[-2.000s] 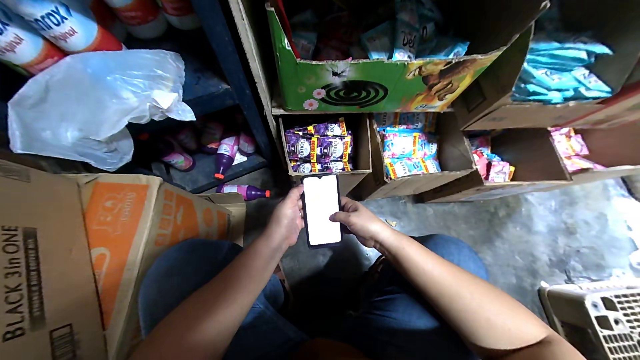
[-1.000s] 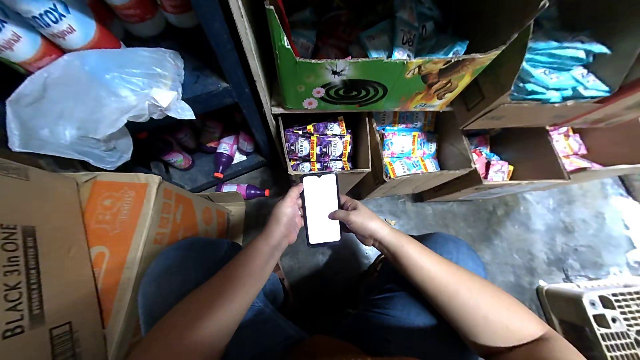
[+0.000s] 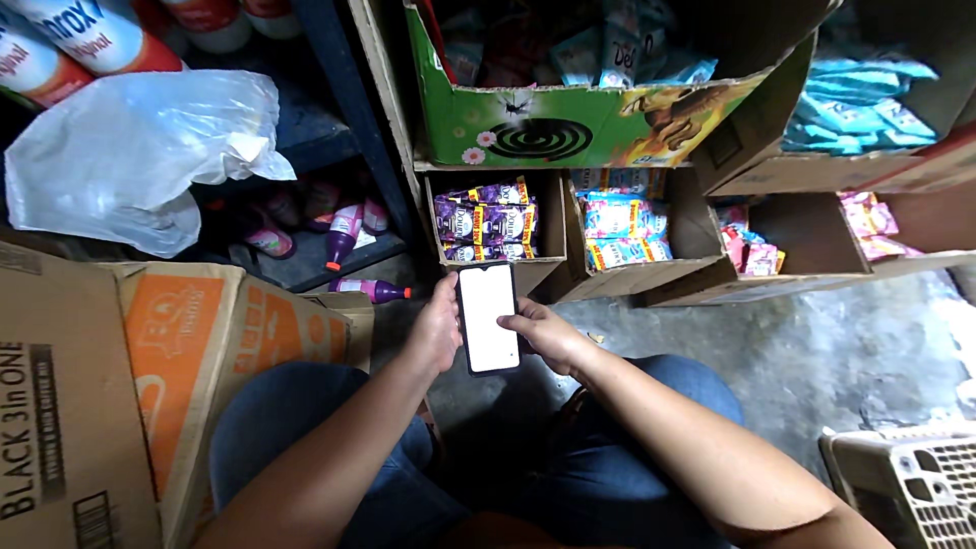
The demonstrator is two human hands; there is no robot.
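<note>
A smartphone in a dark case stands upright between my hands, its screen bright white. My left hand grips the phone along its left edge. My right hand holds the right edge, with the thumb over the screen; its other fingers are mostly hidden behind the phone. Just beyond the phone's top edge is a cardboard box of purple Downy sachets. To its right, another box holds blue and pink sachets.
A green carton of packets sits above the sachet boxes. Purple bottles lie on a dark shelf at left, near a plastic bag. Cardboard cartons stand at lower left, a plastic crate at lower right. Grey concrete floor shows between.
</note>
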